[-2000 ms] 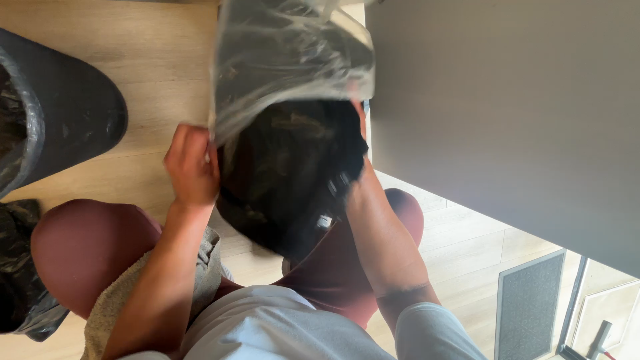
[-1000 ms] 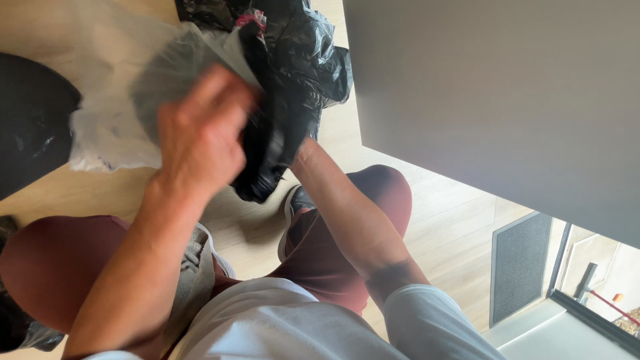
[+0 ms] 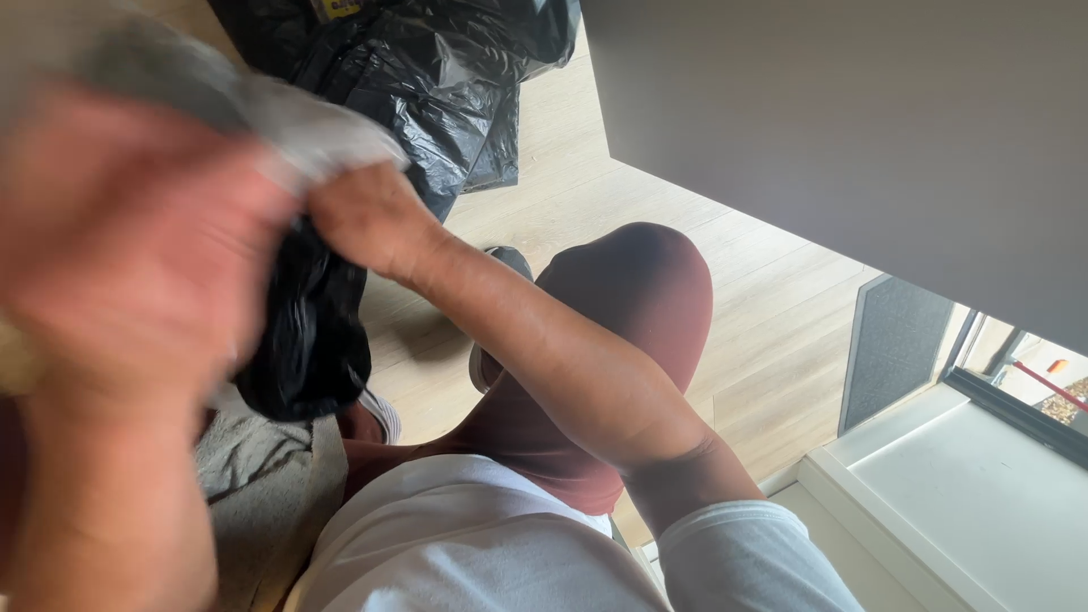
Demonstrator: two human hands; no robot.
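Observation:
Large and blurred by motion, my left hand (image 3: 136,229) is raised at the left of the head view, and its fingers cannot be made out. My right hand (image 3: 365,212) reaches in from the right, its fingers hidden under a translucent plastic bag (image 3: 327,136), which it seems to grip. Below both hands hangs a black plastic bag (image 3: 310,331), close to my lap. More black plastic bags (image 3: 433,93) lie on the floor beyond my right hand, one with a coloured printed item on it.
A large grey panel (image 3: 833,127) fills the upper right, its lower edge slanting over the wood-look floor (image 3: 765,340). A dark mat (image 3: 897,340) is beneath it, beside a white ledge (image 3: 977,476). My bent knee (image 3: 646,289) and a grey cloth (image 3: 255,493) are close by.
The translucent and black bags were spread out in front of me two seconds ago. Both hands have moved left with them. The view has shifted, and the dark bin at left is out of sight.

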